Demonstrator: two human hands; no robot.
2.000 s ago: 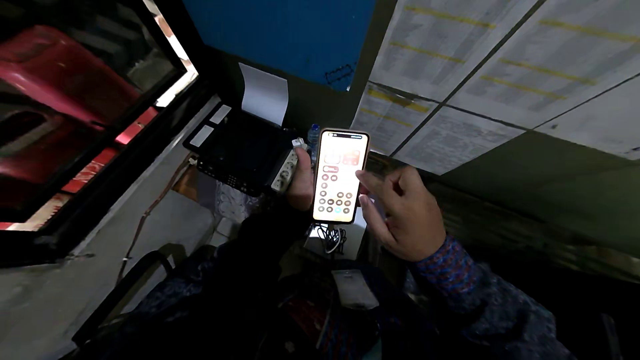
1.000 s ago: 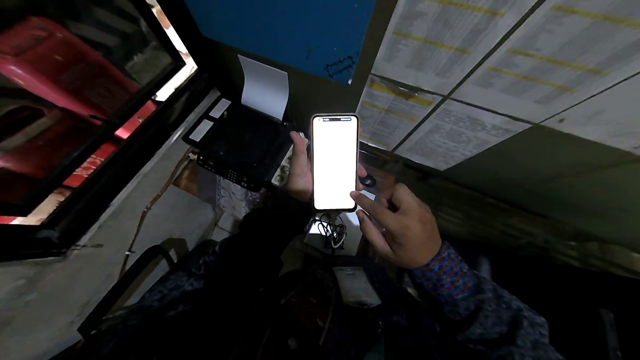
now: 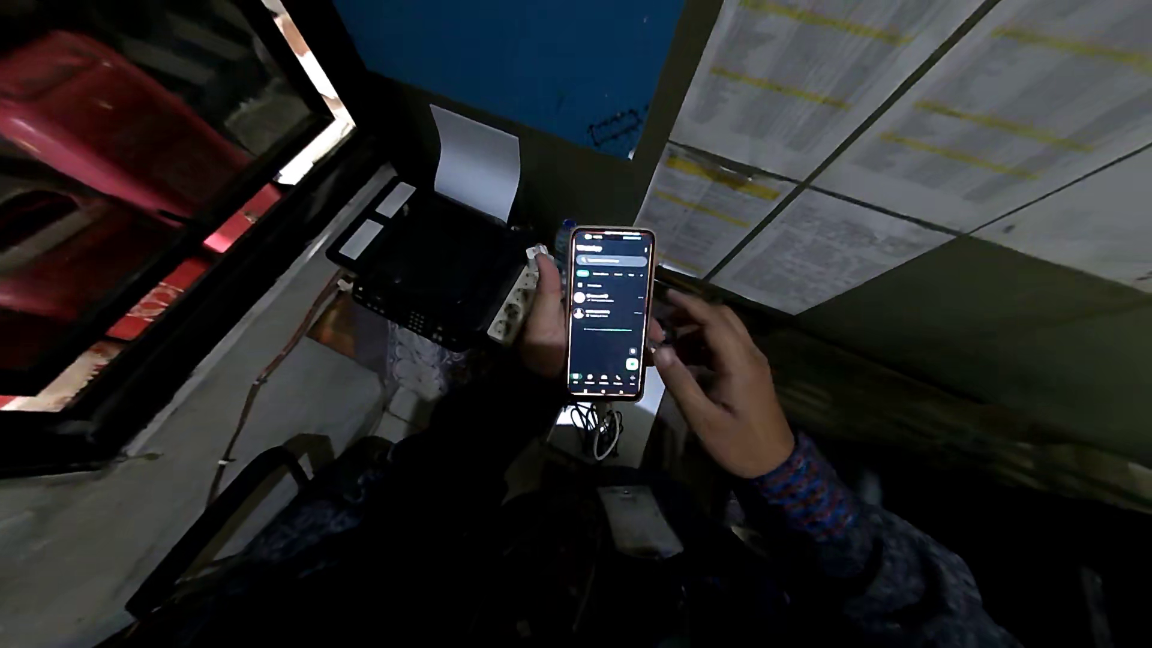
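A lit smartphone (image 3: 609,315) stands upright in the middle of the head view, its screen dark with a list and small icons. My left hand (image 3: 545,315) holds it from the left side, thumb along the edge. Just right of the phone is my right hand (image 3: 724,378), fingers bent and apart, with nothing seen in it; whether a fingertip touches the phone's edge I cannot tell. Below the phone lie coiled cables (image 3: 598,427) on a pale surface.
Left of the phone sits a black printer (image 3: 441,261) with a paper sheet (image 3: 477,162) standing in its feed. A white power strip (image 3: 513,310) lies beside it. Printed sheets (image 3: 819,135) cover the wall at upper right. A dark-framed window (image 3: 297,135) is at upper left.
The phone's screen has gone from a light page with round icons, through blank white, to a dark list. My right hand has drawn back from the front of the screen to its right side.
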